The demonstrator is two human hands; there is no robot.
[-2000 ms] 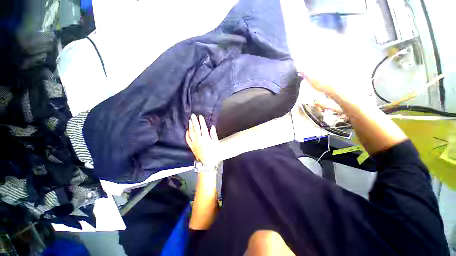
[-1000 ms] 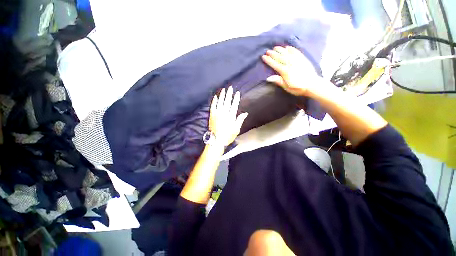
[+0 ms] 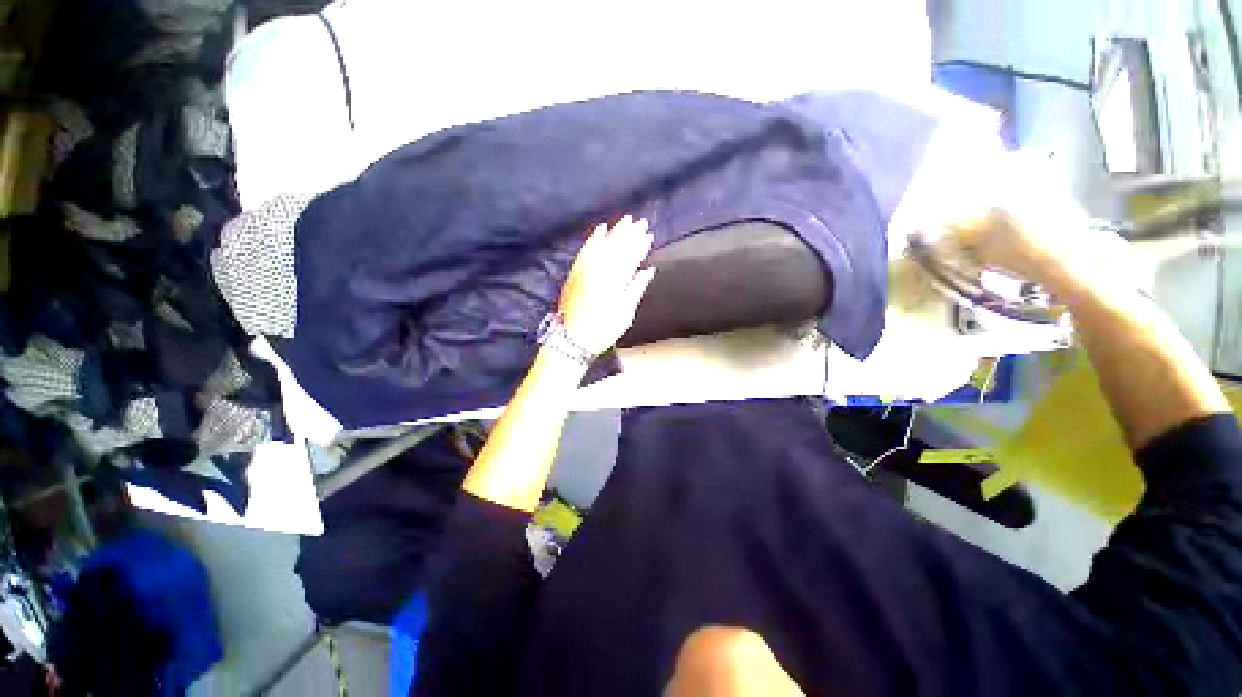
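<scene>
A navy jacket (image 3: 545, 177) is draped over a dark padded pressing buck (image 3: 729, 283), whose rounded end shows at the garment's opening. Checked lining (image 3: 259, 266) shows at the jacket's left edge. My left hand (image 3: 606, 289) lies flat on the jacket beside the buck, fingers extended and holding nothing. My right hand (image 3: 1001, 245) is at the table's right end, closed around the top of the steam iron (image 3: 1015, 297). Glare and blur hide its fingers and part of the iron.
The white-covered table (image 3: 708, 379) lies under the buck. A heap of navy and checked pieces (image 3: 130, 293) is at left. Yellow cloth (image 3: 1083, 443) hangs at right below the iron. Blue material (image 3: 143, 606) lies low at left.
My right hand has left the jacket and moved right to the iron. My left hand stays on the jacket. The buck's rounded end is more exposed than one second ago.
</scene>
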